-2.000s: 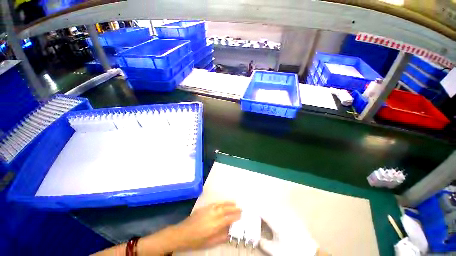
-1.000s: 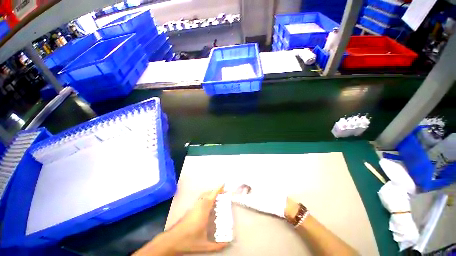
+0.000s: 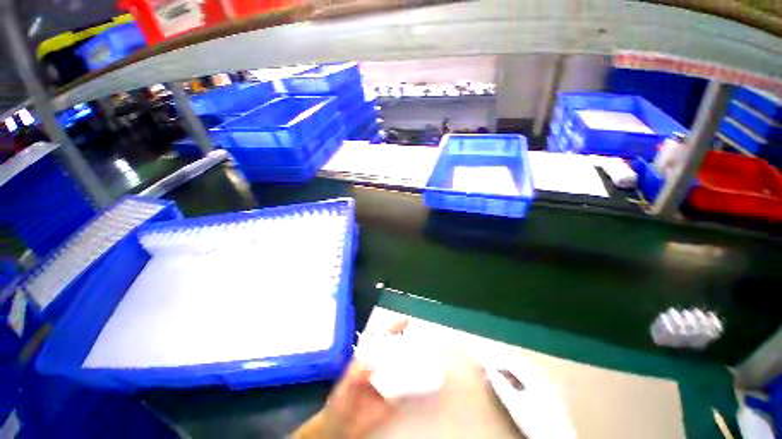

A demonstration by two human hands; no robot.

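Observation:
My bare left hand (image 3: 353, 405) is at the bottom centre, closed around a blurred group of white units (image 3: 403, 367) over the tan sheet (image 3: 613, 396). A fingertip shows at the group's far edge. My right hand in a white glove (image 3: 530, 399) is just to the right, blurred and cut by the bottom edge. Glare and blur hide whether it grips the group. Another group of white units (image 3: 686, 327) stands on the dark green belt at the right. A large blue tray (image 3: 214, 375) at the left has units along its back and right edges.
A green mat (image 3: 514, 333) borders the sheet. A small blue bin (image 3: 478, 204) stands across the belt. Stacked blue crates (image 3: 279, 141) are at the back left. A red bin (image 3: 737, 193) is behind the right post (image 3: 693, 146). A shelf (image 3: 386, 43) crosses above. A thin stick (image 3: 722, 423) lies lower right.
The view has swung left and up. My left hand was holding the group upright on the sheet; now the group is tilted differently, with both hands close around it.

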